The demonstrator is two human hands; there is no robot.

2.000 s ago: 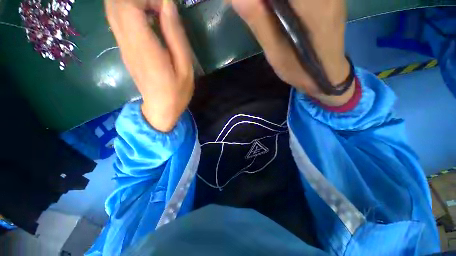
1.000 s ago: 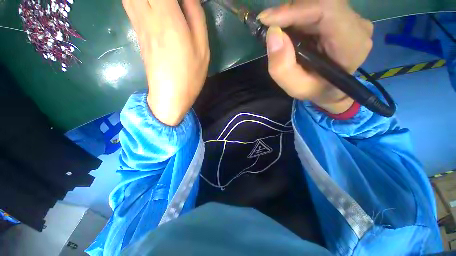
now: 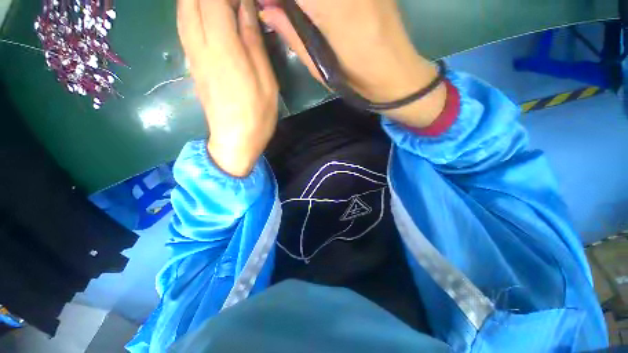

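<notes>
My left hand (image 3: pixel 237 89) is at the top centre over the green tabletop, its fingertips cut off by the upper edge, so I cannot tell what it holds. My right hand (image 3: pixel 358 48) is beside it on the right, holding the black handle of the soldering iron (image 3: pixel 321 56). The iron's tip is hidden near the top edge. The black cord loops round my right wrist. The pile of wired components (image 3: pixel 77 52), maroon and silver, lies at the upper left. No device shows clearly between my hands.
The glossy green tabletop (image 3: pixel 131 141) has a curved front edge. A thin pale strand (image 3: pixel 165 84) lies on it left of my left hand. A large black cloth (image 3: pixel 48 234) hangs at the left. Yellow-black tape (image 3: pixel 561 99) marks the blue floor at the right.
My right hand has moved left, close to my left hand, and the iron's handle now points more steeply upward. The pile sits slightly further right in view.
</notes>
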